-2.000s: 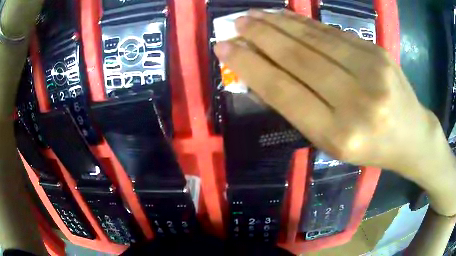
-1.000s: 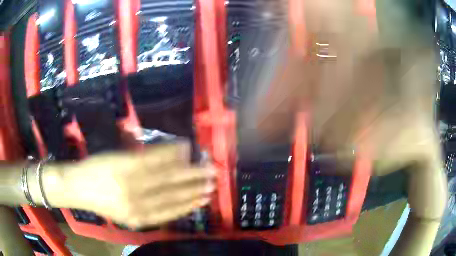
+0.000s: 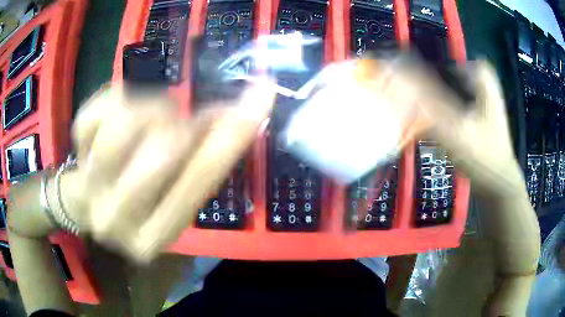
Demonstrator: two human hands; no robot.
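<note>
Keypad phones (image 3: 291,201) lie in rows in a red foam tray (image 3: 310,247). My left hand (image 3: 155,167) is blurred over the tray's left part, its fingertips at a thin glossy clear film (image 3: 272,56). My right hand (image 3: 461,124) is blurred over the right part, shut on a bright white, film-like sheet (image 3: 347,130) that hides phones below it. An orange patch shows at its fingertips. A dark slab (image 3: 443,68) shows at my right hand; whether it is held is unclear. A black cover (image 3: 144,65) is above my left hand, over a phone.
Another red foam tray (image 3: 56,124) at the left holds devices with pale-rimmed dark screens (image 3: 21,155). A dark tray with more phones (image 3: 545,136) is at the far right. Crinkled clear plastic (image 3: 427,272) lies below the tray's front edge.
The view has shifted, showing more of the tray and its surroundings. My left hand has moved up from the tray's front. The bright sheet now shows at my right hand, between both hands.
</note>
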